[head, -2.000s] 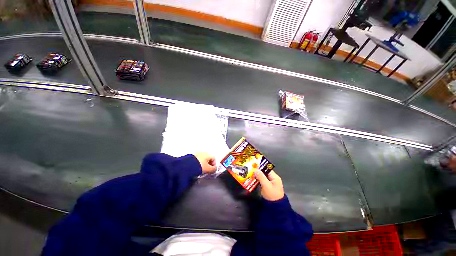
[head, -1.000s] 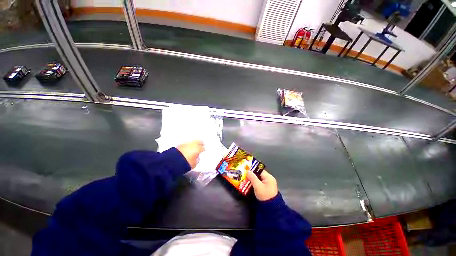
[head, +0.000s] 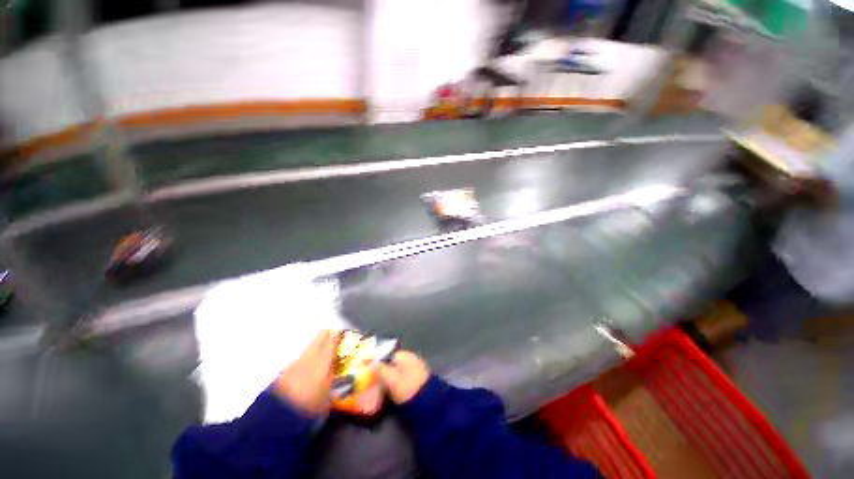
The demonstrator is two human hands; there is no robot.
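The frame is blurred. A retail box (head: 358, 372), orange and yellow with a dark part, is held between my two bare hands low in the middle. My left hand (head: 314, 372) grips its left side and my right hand (head: 404, 376) grips its right side. Whether a clear bag is around the box cannot be told. The white stack of poly bags (head: 253, 323) lies behind and left of my left hand on the dark green surface.
A bagged box (head: 453, 207) sits on the conveyor belt (head: 328, 215) beyond the side rail (head: 403, 248). A dark box (head: 139, 251) is on the belt at left. Red crates (head: 693, 384) stand at lower right. A person in pale clothing (head: 824, 243) is at the right edge.
The view has swung to the right and blurred. My left hand has moved from the bag stack to the box, which is now held between both hands.
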